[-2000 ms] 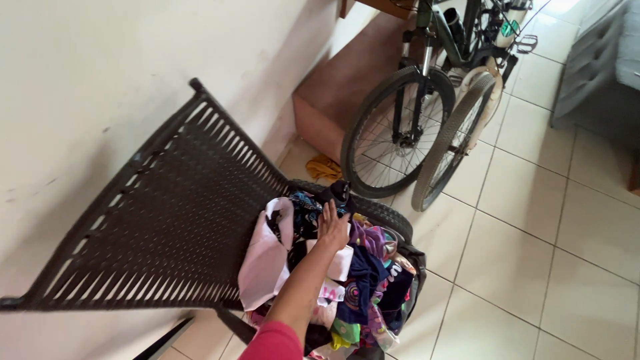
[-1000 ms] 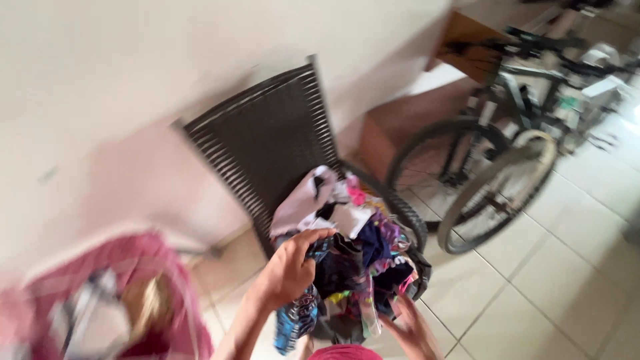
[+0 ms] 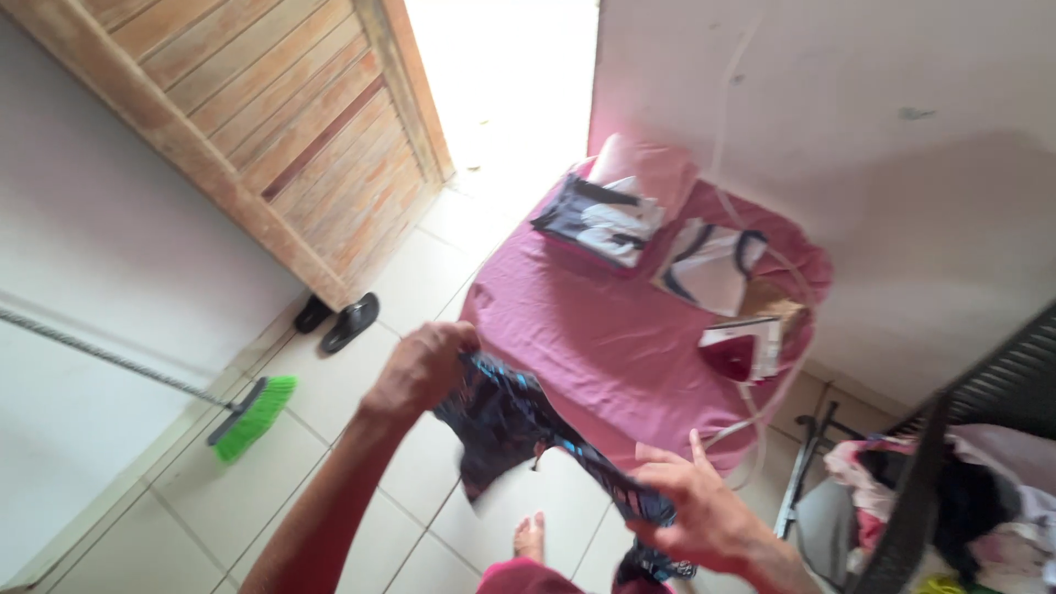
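A dark garment with blue patterning (image 3: 503, 412) is stretched between my hands, above the floor and the near edge of a table or seat under a pink cloth (image 3: 561, 322). My left hand (image 3: 425, 367) grips one end of it in closed fingers. My right hand (image 3: 689, 503) pinches the other end between thumb and fingers, with the index finger raised. On the pink cloth lie a stack of folded dark and white clothes (image 3: 602, 219), a folded white garment with dark trim (image 3: 709, 264) and a small white and dark red folded piece (image 3: 742, 346).
At the right, a dark woven chair (image 3: 916, 478) holds a heap of clothes (image 3: 973, 503). A pale cable (image 3: 720, 157) runs down the wall and over the cloth. A wooden door (image 3: 272, 107), black sandals (image 3: 351, 323) and a green broom (image 3: 254, 417) are on the left.
The view has swung from the chair and bicycles to the pink cloth. The blue-patterned garment, beside the heap one second ago, is now held up and spread between both hands.
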